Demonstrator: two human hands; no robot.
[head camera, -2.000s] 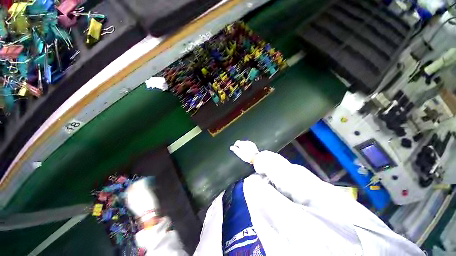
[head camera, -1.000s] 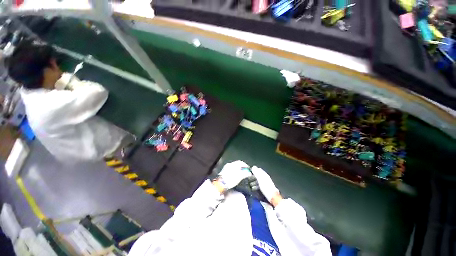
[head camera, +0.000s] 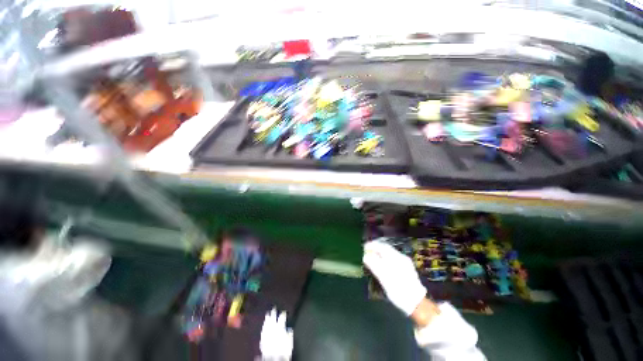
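Observation:
My left hand (head camera: 276, 337), in a white glove, is at the bottom edge over the bare dark part of the left tray (head camera: 288, 282). Its fingers point up, look apart and show nothing held. Coloured binder clips (head camera: 229, 278) lie heaped on that tray's left part. My right hand (head camera: 395, 276), also gloved, reaches over the left edge of the right tray (head camera: 451, 290), which holds denser rows of clips (head camera: 458, 254). Its fingertips are blurred, and whether they hold a clip cannot be told.
A raised shelf edge (head camera: 303, 178) crosses above both trays and bears black trays (head camera: 403, 134) of clips. Orange items (head camera: 144, 106) stand at upper left. Another person's white sleeve (head camera: 70, 271) is at left. Dark trays (head camera: 599, 303) are at right.
My hands were together at my chest; they have parted, the right up to the right tray, the left down and left. The view has tilted up to show more of the shelf.

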